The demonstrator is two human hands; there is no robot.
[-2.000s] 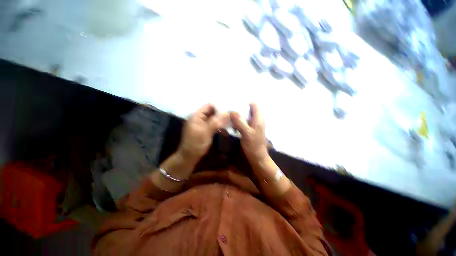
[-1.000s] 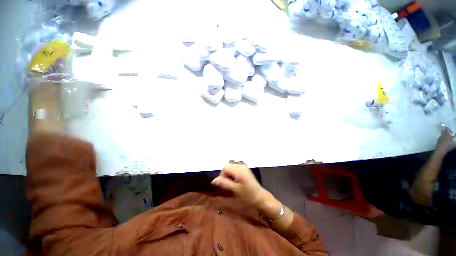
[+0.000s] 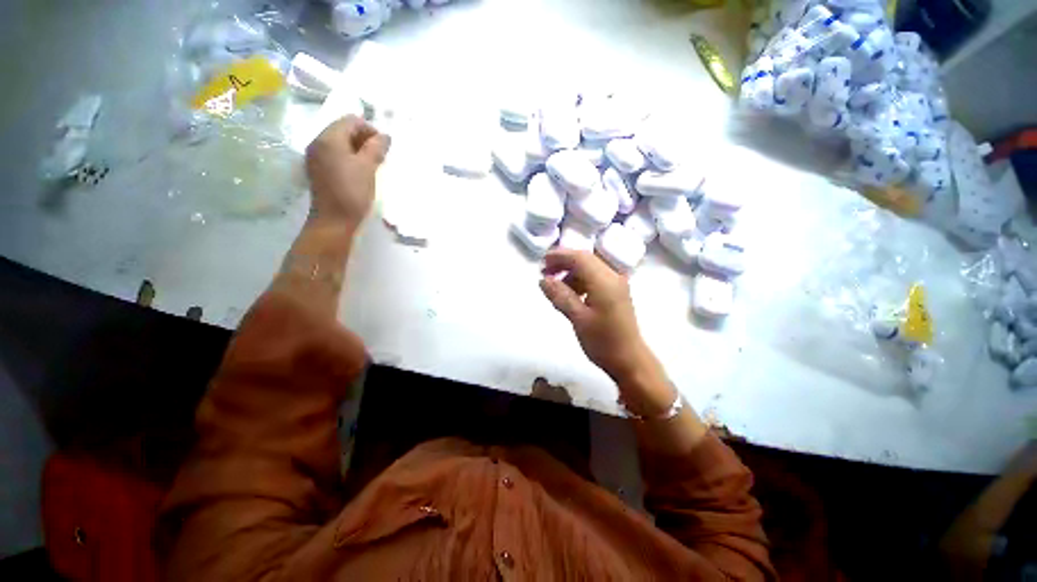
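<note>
Glossy white rounded cases (image 3: 591, 188) lie in a loose heap at the centre of the bench. My left hand (image 3: 345, 171) is over the bench left of the heap, fingers curled and close together beside flat white pieces (image 3: 362, 77); whether it holds anything thin cannot be told. My right hand (image 3: 591, 305) is at the heap's near edge, with thumb and forefinger a little apart and nothing visible between them. A white piece (image 3: 404, 225) with a dark edge lies between my hands.
A clear bag with a yellow tag (image 3: 241, 85) lies at the left. A bulging clear bag of white pieces (image 3: 847, 97) stands at the back right. A flatter clear bag with a yellow tag (image 3: 917, 315) lies at the right. Part of another person's arm (image 3: 987, 512) shows at the lower right.
My left hand has come back from the clear bag at the far left towards the middle. My right hand has moved from the bench's front edge up to the heap. The view has shifted.
</note>
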